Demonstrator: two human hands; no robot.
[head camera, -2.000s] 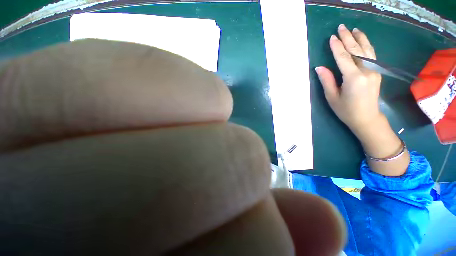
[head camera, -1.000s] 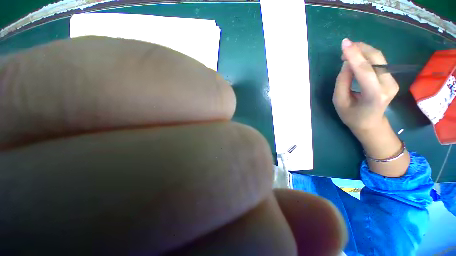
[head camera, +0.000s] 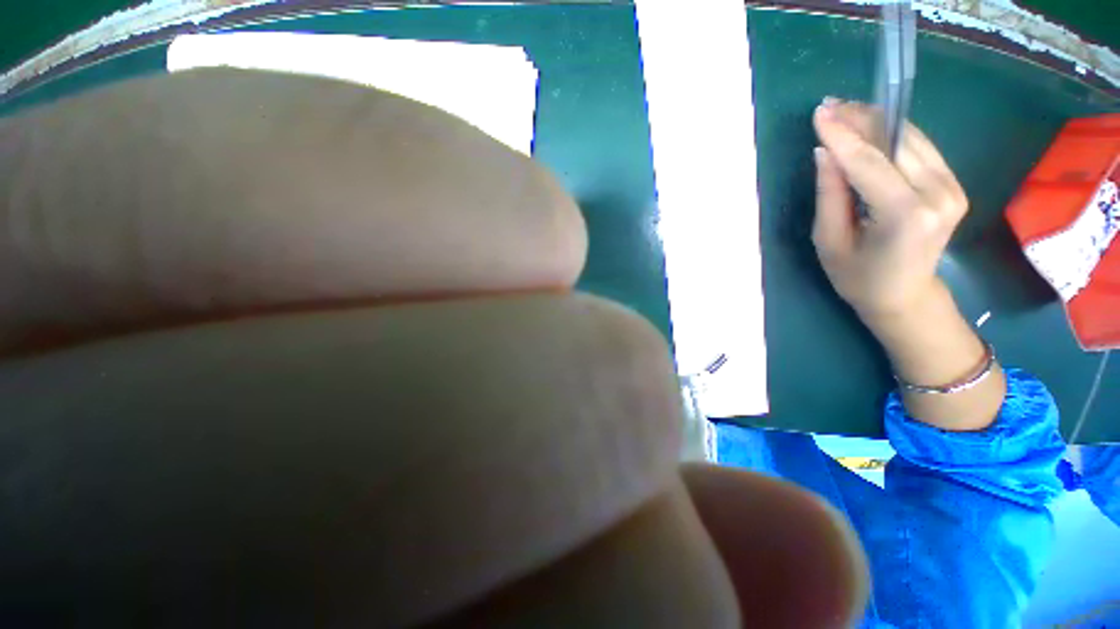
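Observation:
My right hand (head camera: 890, 227) is right of the long white strip, above the green bench, with its fingers bent around the tweezers (head camera: 898, 74). The tweezers are blurred and point toward the far edge. My left hand (head camera: 307, 332) is very close to the camera and fills the lower left. Its fingers lie together and are cut off by the picture's edge; whether it holds anything cannot be seen. The white strip (head camera: 706, 197) runs from the far edge toward my body, with a small dark mark near its near end.
White sheets (head camera: 369, 62) lie at the far left, partly hidden by my left hand. A red bin (head camera: 1066, 197) with white, dark-specked material (head camera: 1087, 252) stands at the right edge. A small white scrap (head camera: 983, 318) lies near my right wrist. A worn whitish edge crosses the far side.
My right hand has gone from fingers spread flat to curled. The tweezers have swung from pointing right toward the bin to pointing at the far edge. My left hand has shifted only slightly.

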